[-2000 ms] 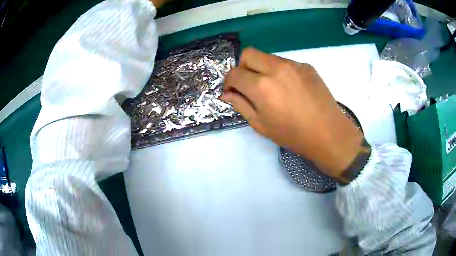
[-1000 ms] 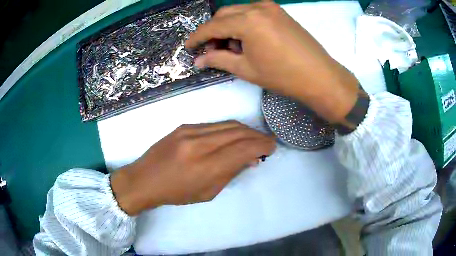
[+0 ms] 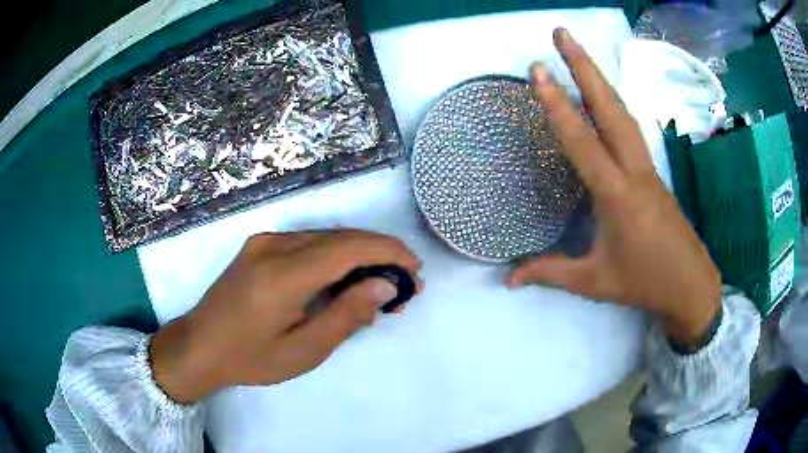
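My left hand [image 3: 283, 310] is over the white mat [image 3: 425, 380], its thumb and fingers closed on a round black part [image 3: 403, 283]. The fingers cover much of the part. My right hand [image 3: 620, 203] is spread open at the right edge of the perforated round plate [image 3: 492, 168], thumb near its lower rim and fingers over its upper right. I see nothing held in it. The plate lies on the mat and shows a regular grid of holes with tiny shiny grains. The dark rectangular parts tray [image 3: 257, 188], full of loose silvery pieces, is at the upper left.
A green box [image 3: 735, 208] with white labels stands at the right. A crumpled white cloth or glove [image 3: 678, 84] lies behind it. A crumpled clear plastic bag [image 3: 682, 31] is at the upper right. The green bench [image 3: 44, 257] shows at the left.
My right hand has moved from the parts tray to the round plate and opened. My left hand has come into view since the oldest frame and has turned, showing the black part more fully.
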